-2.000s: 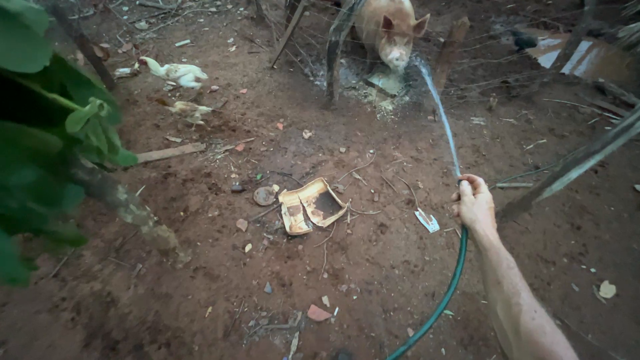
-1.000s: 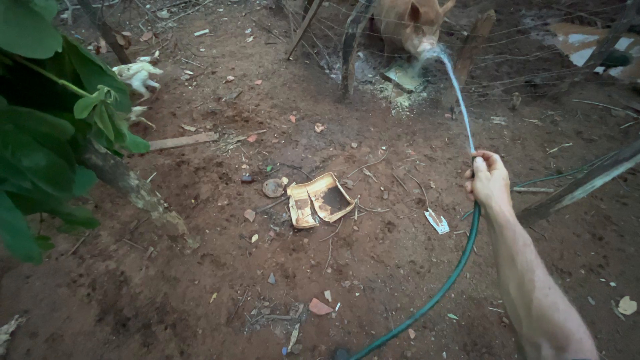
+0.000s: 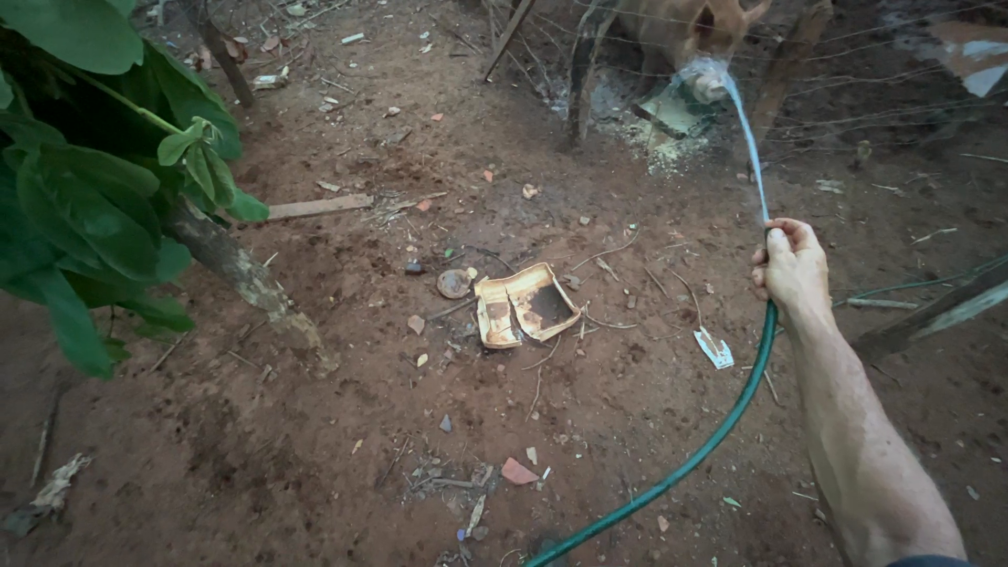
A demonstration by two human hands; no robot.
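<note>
My right hand (image 3: pixel 791 268) is closed around the end of a green garden hose (image 3: pixel 736 413), which curves down to the bottom edge. A jet of water (image 3: pixel 748 134) leaves the hose and arcs up to the snout of a pig (image 3: pixel 677 27) behind a wire fence. Under the snout lies a trough or slab (image 3: pixel 677 110), partly hidden by water and the pig's head, with pale crumbly feed scattered around it. My left hand is out of view.
A cracked yellowish plastic container (image 3: pixel 526 307) lies on the bare soil. Leafy branches (image 3: pixel 94 173) and a leaning trunk (image 3: pixel 252 283) stand at left. Wooden fence posts (image 3: pixel 589 71) hold the wire. Another leaning post (image 3: pixel 937 315) is at right, and a wood strip (image 3: pixel 315 207) lies at left centre.
The pig's head has lowered toward the trough, and the water now splashes on its snout. The white chicken seen at upper left earlier is out of view. My right hand keeps its hold on the hose.
</note>
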